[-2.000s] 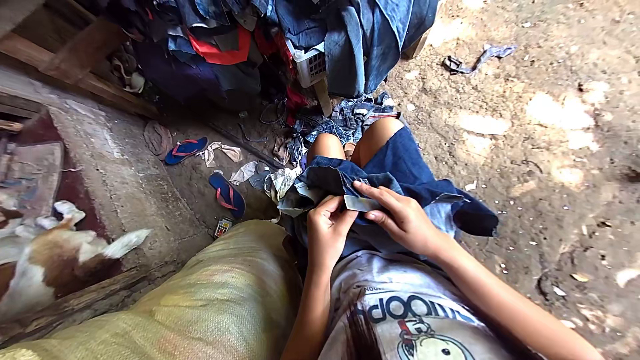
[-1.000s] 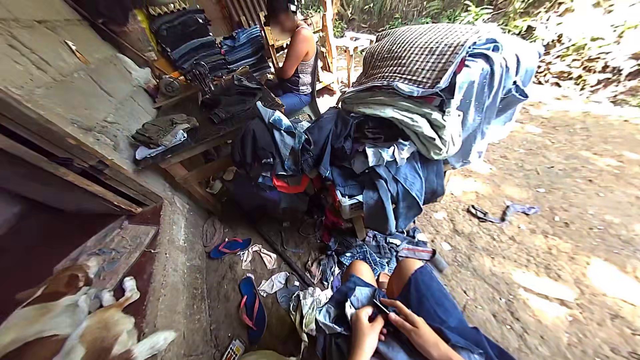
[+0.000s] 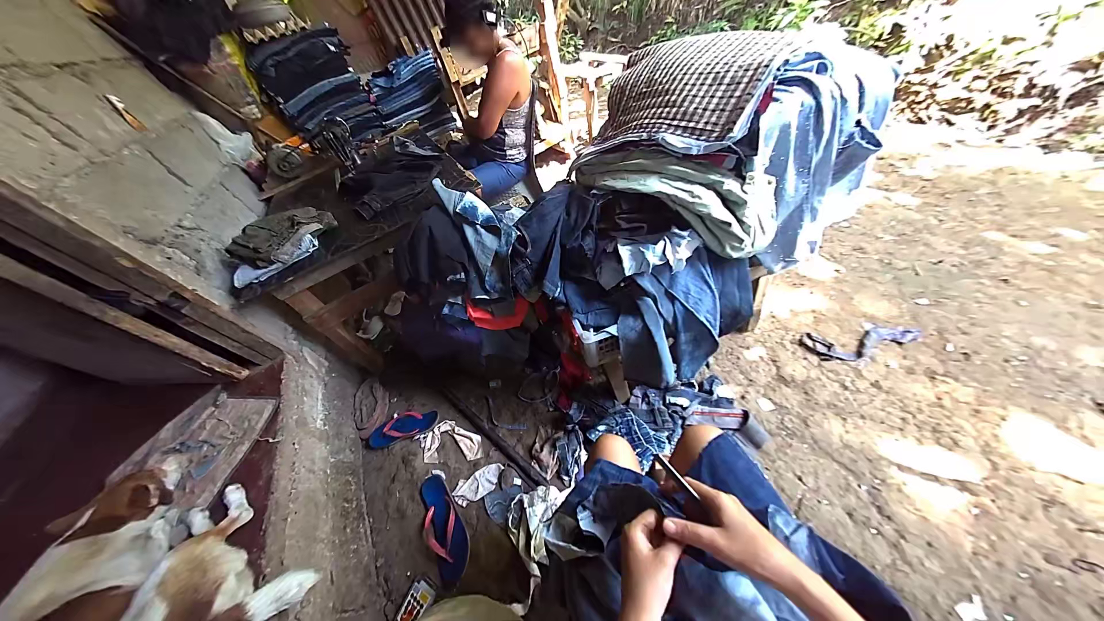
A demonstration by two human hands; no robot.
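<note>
Dark blue denim cloth (image 3: pixel 612 492) lies across the lap, over the knees, at the lower middle. My left hand (image 3: pixel 649 552) is closed on a fold of it. Close beside it on the right, my right hand (image 3: pixel 720 526) holds a thin dark tool with a narrow metal blade (image 3: pixel 677 477), which points up and left; its exact kind cannot be told. The thumb and fingers of the two hands nearly meet over the cloth. The fingertips of my right hand are partly hidden.
Piled jeans and cloth (image 3: pixel 664 302) stand ahead, beside a wooden table (image 3: pixel 336 263). A person (image 3: pixel 504 103) sits beyond it. Blue flip-flops (image 3: pixel 446 530) and scraps lie on the ground at left. A brown-and-white dog (image 3: pixel 129 552) lies at lower left. A cloth strip (image 3: pixel 862 343) lies on the dirt at right.
The view has tilted up since the oldest frame, bringing the table and the seated person into sight. The thin blade now shows clearly in my right hand.
</note>
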